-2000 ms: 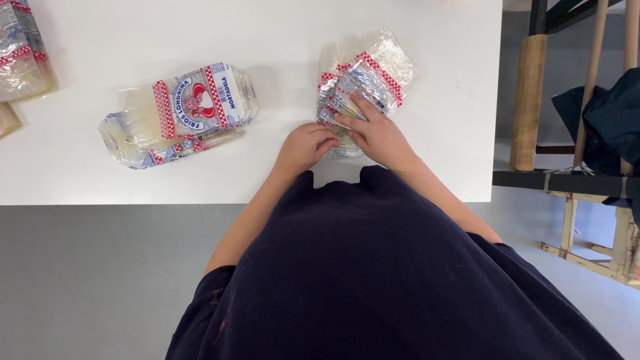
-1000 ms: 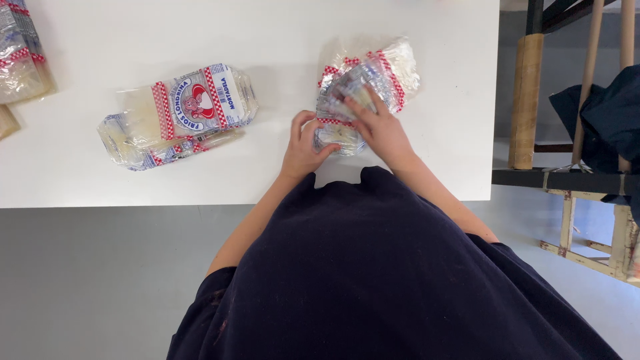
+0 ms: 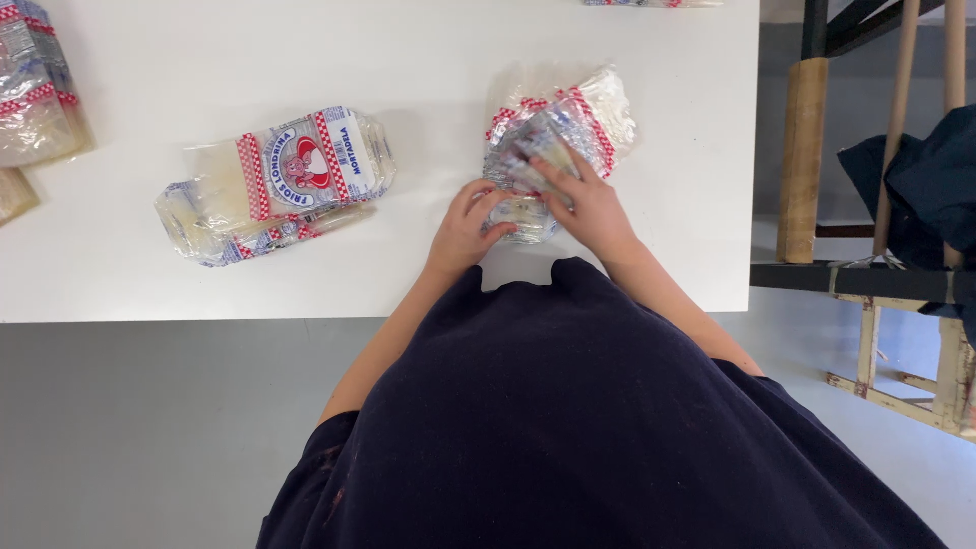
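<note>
In front of my body lies a loose pile of clear printed plastic packaging bags [image 3: 602, 114] with red checkered bands. My right hand [image 3: 595, 206] has its fingers on a crumpled bag [image 3: 541, 145] at the top of the pile; that bag is blurred. My left hand [image 3: 469, 229] rests at the pile's lower left edge, thumb and fingers apart, the fingertips by the lower bags [image 3: 526, 217]. Whether it pinches any film I cannot tell. To the left, apart from both hands, lies a second stack of the printed mortadella bags [image 3: 297, 168], partly fanned out.
More printed bags [image 3: 34, 91] lie on the white table [image 3: 427, 46] at the far left, and part of another [image 3: 656, 2] shows at the top edge. Beyond the table's right edge stand a dark metal frame [image 3: 862, 280], wooden poles [image 3: 801, 160] and dark cloth [image 3: 930, 183].
My left hand has opened its fingers and sits slightly farther from my right hand than two seconds ago. My right hand stays over the pile, where the top bag has shifted.
</note>
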